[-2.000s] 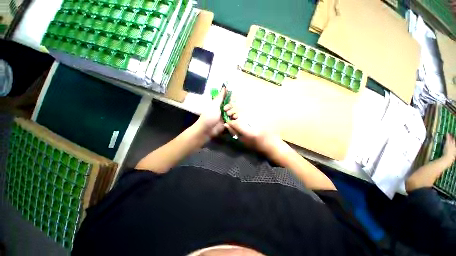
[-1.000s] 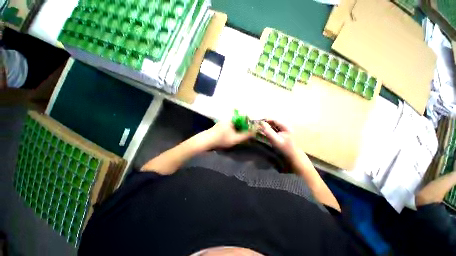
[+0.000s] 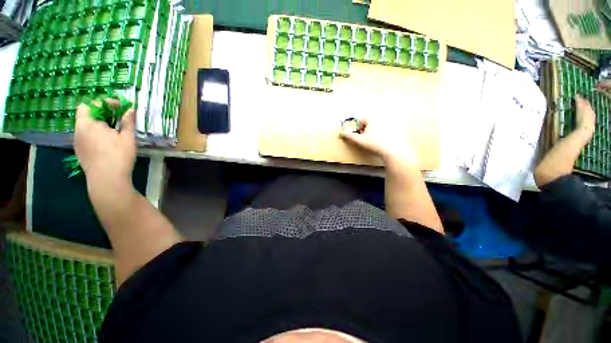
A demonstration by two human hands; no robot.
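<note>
My left hand (image 3: 104, 144) holds a clump of green pieces (image 3: 109, 110) at the near edge of the left stack (image 3: 74, 60), which has a green grid on top and paper layers. More green shows below the hand's outer side. My right hand (image 3: 365, 136) is over the cardboard sheet (image 3: 395, 100), its fingers round a small ring-like thing (image 3: 351, 124), dark-rimmed with a pale centre; what it is I cannot tell. Rows of green pieces (image 3: 355, 50) lie along the far edge of the cardboard.
A black phone (image 3: 214, 100) lies between the left stack and the cardboard. Loose white paper (image 3: 512, 127) is to the right. Another person's hand (image 3: 577, 124) is at the right stack (image 3: 566, 77). Spare cardboard (image 3: 449, 23) lies behind. A green-grid stack (image 3: 60, 291) is low at left.
My hands have parted. My left hand has moved left to the stack with the green clump; my right hand has moved over the cardboard. The view has shifted and turned.
</note>
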